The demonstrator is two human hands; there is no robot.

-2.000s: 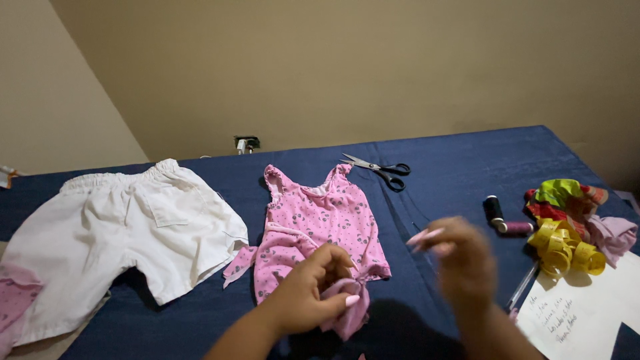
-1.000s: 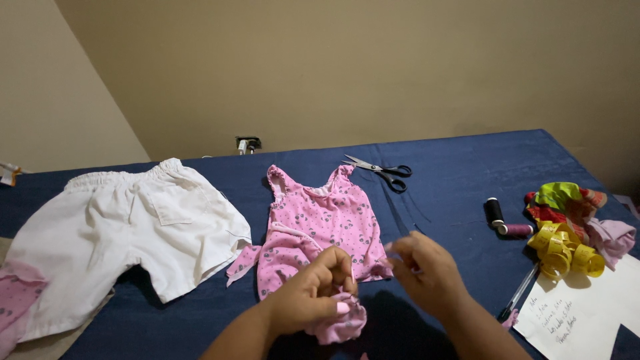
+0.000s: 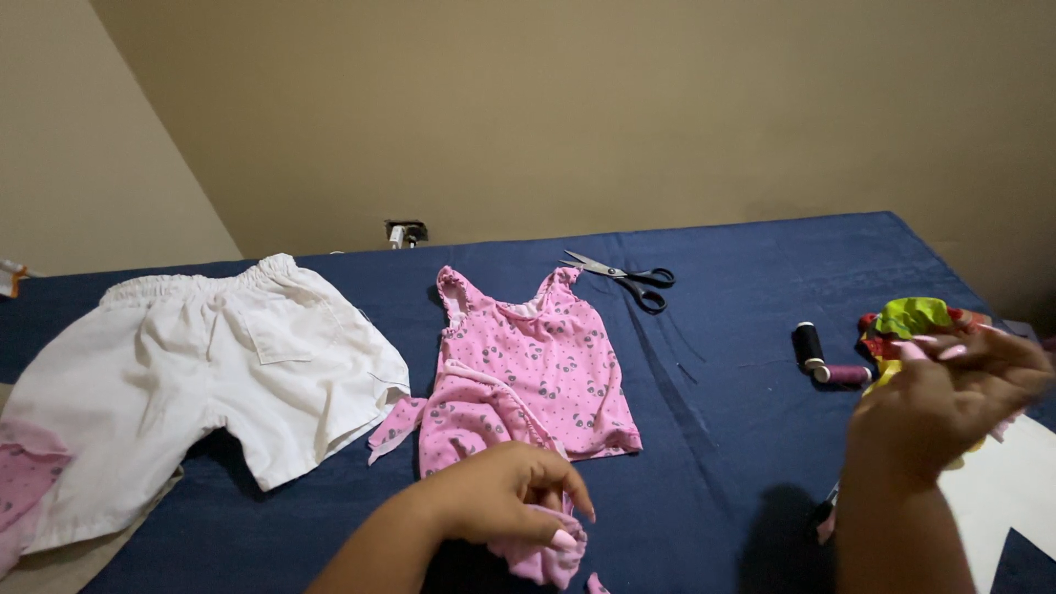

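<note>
A pink sleeveless child's top [image 3: 549, 355] with a dark panda print lies on the dark blue cloth, its lower left part folded over. Its bunched pink fabric [image 3: 549, 565] is gripped in my left hand [image 3: 520, 503] near the front edge. My right hand [image 3: 949, 396] is raised at the right, thumb and fingertips close together; a fine needle or thread between them cannot be made out. White shorts [image 3: 206, 371] with an elastic waist are spread at the left. Black-handled scissors [image 3: 627, 276] lie partly open by the top's right strap.
Black [image 3: 807, 345] and purple [image 3: 843, 374] thread spools lie right of centre. Behind my right hand are green [image 3: 912, 316], red and yellow fabric pieces. White paper [image 3: 990, 487] lies at lower right, pink printed fabric [image 3: 29, 487] at far left. A wall socket [image 3: 404, 233] is behind the table.
My right hand has moved away from the pink fabric to the right and now covers part of the coloured pieces. My left hand keeps hold of the bunched fabric.
</note>
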